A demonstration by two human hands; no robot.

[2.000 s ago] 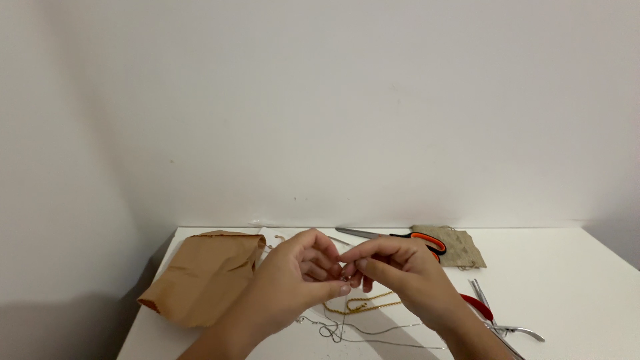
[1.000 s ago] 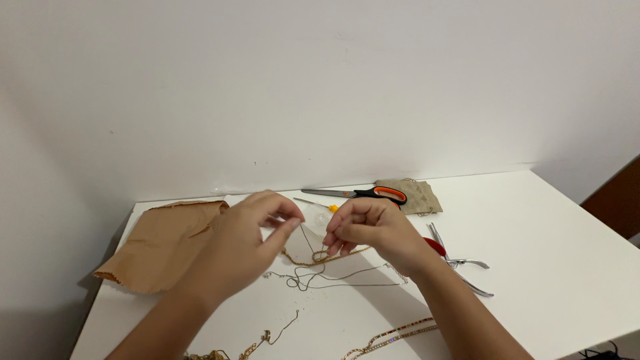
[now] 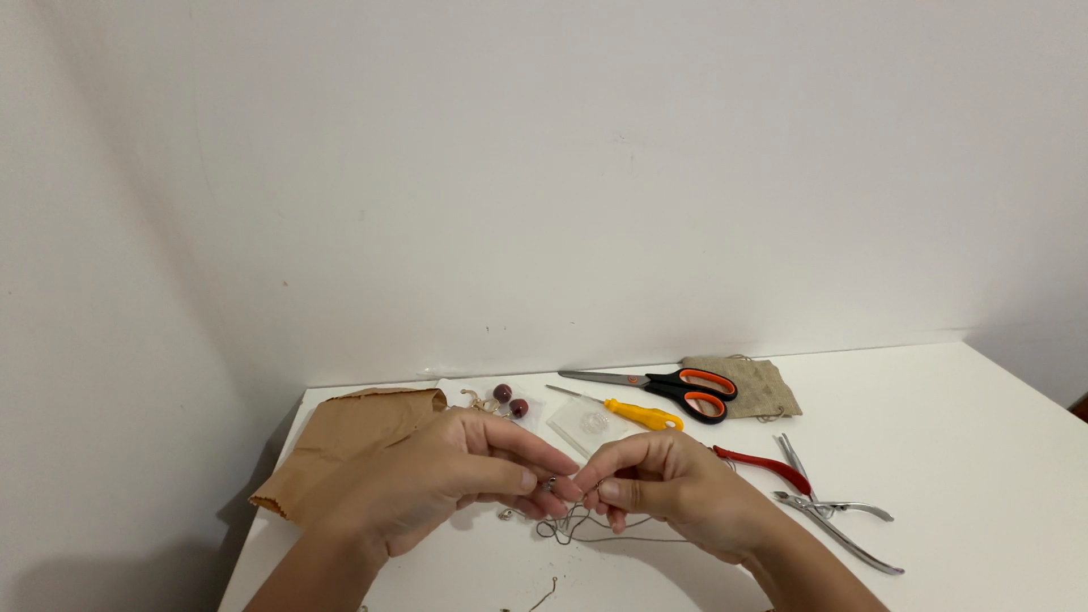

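Note:
My left hand (image 3: 476, 476) holds a small silvery metal piece (image 3: 551, 484), perhaps a clasp, at its fingertips. Close against it on the right, my right hand (image 3: 654, 489) pinches the end of a thin chain between thumb and forefinger. Below the hands, a thin dark chain (image 3: 561, 531) lies looped on the white table, and part of it is hidden by my right hand. Another small silvery piece (image 3: 506, 514) lies under my left hand. A short gold-coloured chain piece (image 3: 548, 591) shows near the bottom edge.
A brown paper bag (image 3: 357, 433) lies at left. Behind the hands are dark red beads (image 3: 502, 393), a clear plastic case (image 3: 586, 423), a yellow-handled screwdriver (image 3: 643, 416), scissors (image 3: 693, 393) and a fabric pouch (image 3: 756, 387). Red-handled pliers (image 3: 765, 464), metal nippers (image 3: 841, 527) and tweezers (image 3: 795, 466) lie at right.
A second ago my hands were apart with a thin strand hanging from the left fingertips; now the fingertips are together. The view has shifted.

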